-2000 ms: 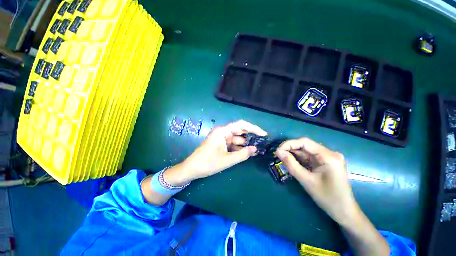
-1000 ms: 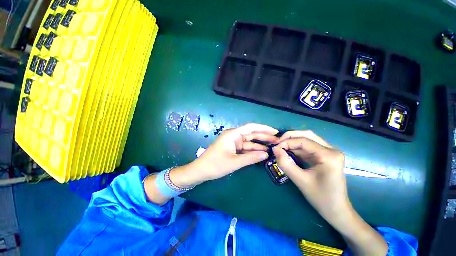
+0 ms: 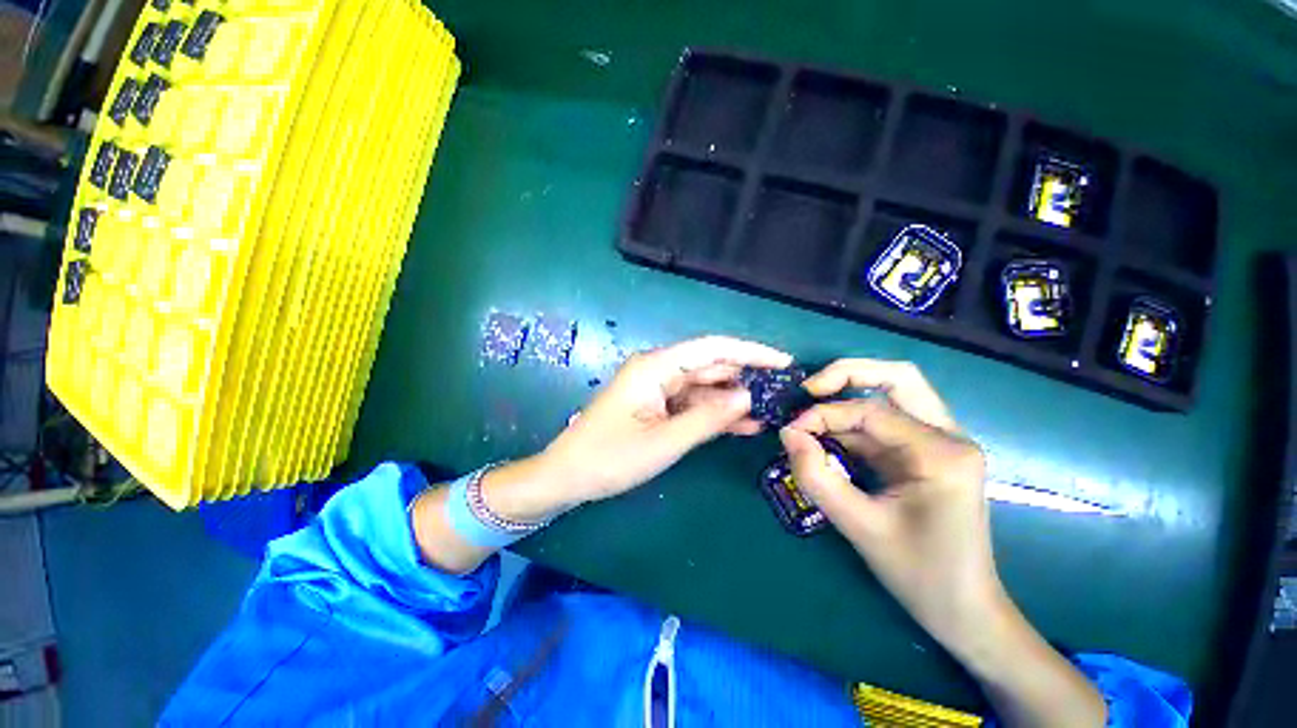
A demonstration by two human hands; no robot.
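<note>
A small black housing (image 3: 772, 395) is held in the fingertips of my left hand (image 3: 647, 420), above the green bench. My right hand (image 3: 903, 469) has its thumb and forefinger pinched at the housing's right side; whether a tiny part is between them cannot be told. A part-built unit (image 3: 794, 491) with a black rim and yellow inside lies on the bench just below, partly covered by my right fingers. Two small speckled silvery-grey squares (image 3: 553, 339) lie left of my left hand. Some tiny black parts (image 3: 612, 341) lie beside it, partly hidden by the hand.
A black compartment tray (image 3: 797, 292) lies beyond my hands, with part-built units (image 3: 1034, 297) in several right-hand pockets. A tall stack of yellow trays (image 3: 306, 285) stands at left, black pieces in the top one. A thin bright sliver (image 3: 1055, 498) lies right; a black parts tray (image 3: 1276, 469) is at the right edge.
The black housing shows more openly between my fingertips than one second ago, when my fingers covered it. My left hand covers more of the tiny black parts. The view has shifted slightly.
</note>
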